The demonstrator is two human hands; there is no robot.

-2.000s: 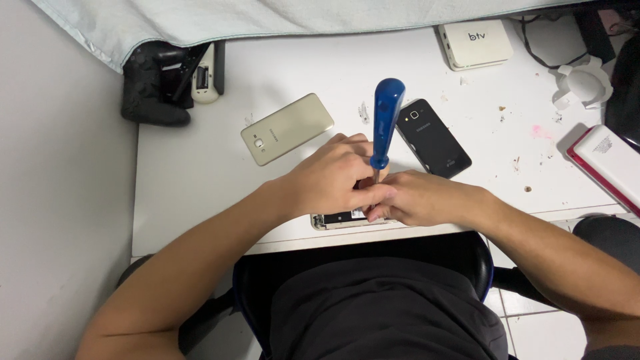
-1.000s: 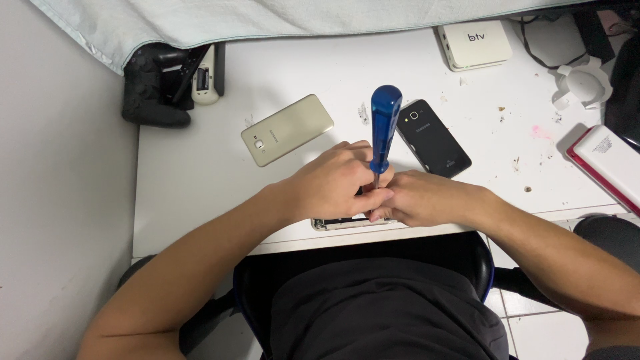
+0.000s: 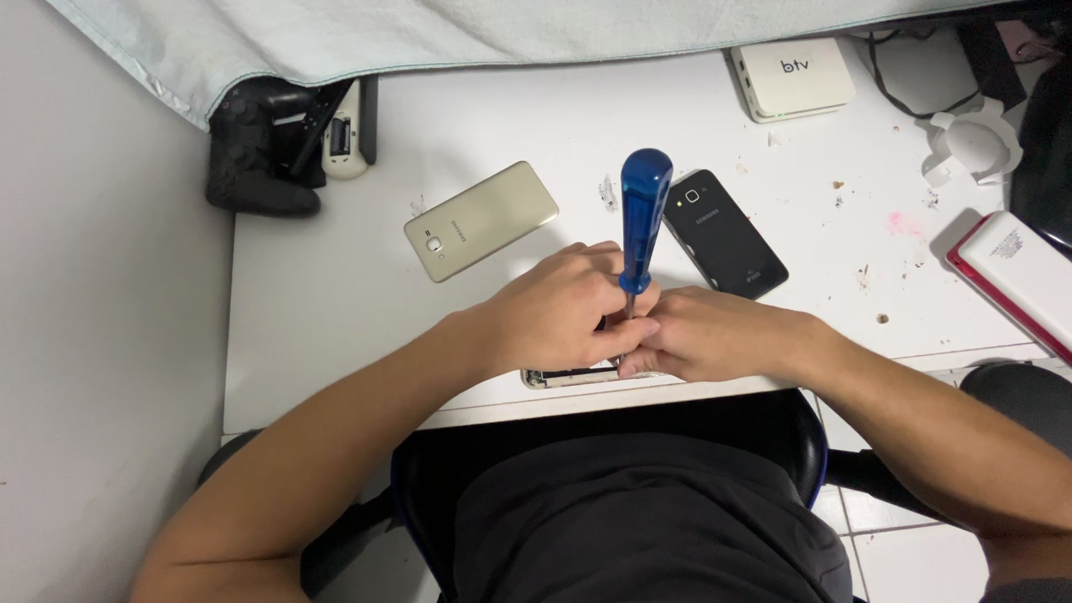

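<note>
A screwdriver with a blue translucent handle (image 3: 643,222) stands nearly upright over an opened phone (image 3: 569,378) at the desk's front edge. The fingers of my left hand (image 3: 569,314) are around its shaft, just below the handle. My right hand (image 3: 712,331) touches the left one, its thumb and fingers close to the lower shaft; whether they grip it is hidden. Both hands cover most of the phone, and the screwdriver's tip is hidden. Beyond the left hand lies a gold phone back cover (image 3: 481,221). A black phone (image 3: 727,234), back side up, lies beyond the right hand.
A black game controller (image 3: 251,159) and a white remote (image 3: 345,138) with its battery bay exposed lie at the back left. A white box (image 3: 794,79), a white plastic piece (image 3: 971,146) and a white and red device (image 3: 1022,272) are on the right. Cloth (image 3: 502,33) hangs along the back.
The screwdriver's handle has shifted and tilted slightly, while both hands stay in nearly the same place over the opened phone.
</note>
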